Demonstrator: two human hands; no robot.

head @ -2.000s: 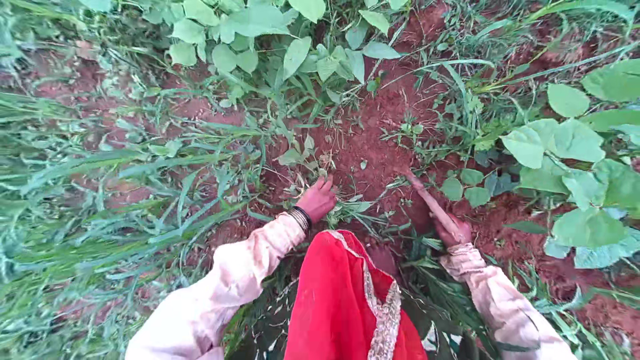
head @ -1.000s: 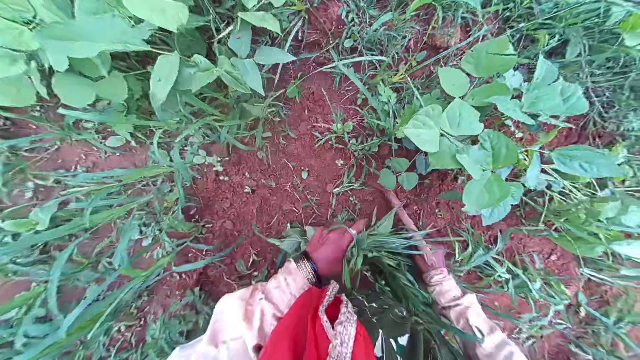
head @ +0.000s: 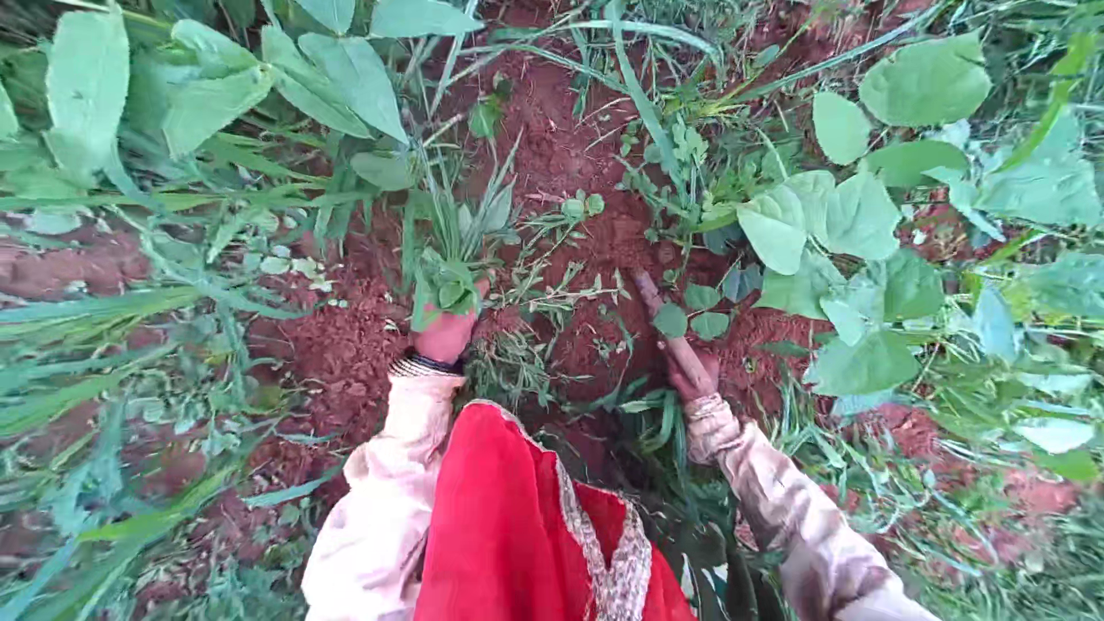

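Observation:
My left hand (head: 448,332), with dark and light bangles at the wrist, is closed around a bunch of green weeds (head: 453,250) whose leaves cover most of the fingers. To the right, my right hand (head: 697,373) grips the wooden handle (head: 660,315) of a hand tool. The handle slants up and left to the red soil, and its far end is not clearly visible. Between the hands, small uprooted-looking weeds (head: 517,362) lie on the soil (head: 595,336).
Broad-leaved plants (head: 849,216) grow at the right, and more large leaves (head: 336,78) stand at the upper left. Long grass blades (head: 95,319) spread along the left side. Red cloth (head: 509,517) with a silvery border hangs below, between my sleeves.
My left hand, lower and near the cloth a second ago, now reaches farther forward and left with a leafy bunch in it. My right hand still holds the handle. The view has shifted.

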